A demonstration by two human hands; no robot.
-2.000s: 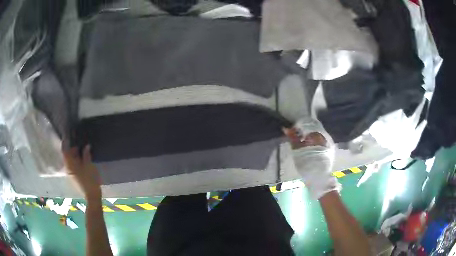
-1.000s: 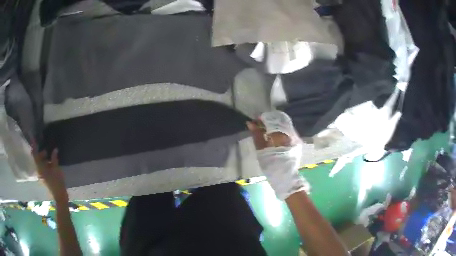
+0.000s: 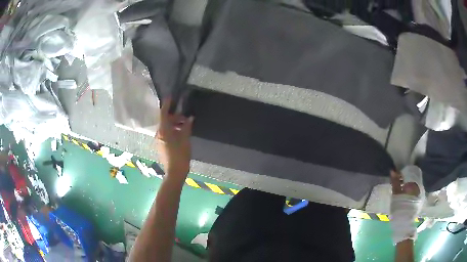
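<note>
A long black cut piece (image 3: 281, 128) lies over a dark grey panel (image 3: 256, 161) near the table's front edge. Its upper edge curves down to a tapered right end. My left hand (image 3: 175, 135) is at its left end, with fingers at the edge of the cloth; whether they grip it is unclear. My right hand (image 3: 407, 189), in white gauze with bare fingertips, holds the tapered right tip between thumb and fingers. A larger dark grey panel (image 3: 302, 61) lies flat beyond, with a strip of table between.
Pale grey-white strips (image 3: 38, 77) heap at the far left. A beige piece (image 3: 427, 66) and dark cloth (image 3: 448, 153) lie at the right. A blue plastic stool (image 3: 74, 230) stands on the green floor, lower left.
The view has turned to the left, so the table things appear further right and tilted. Both hands remain at the two ends of the black piece.
</note>
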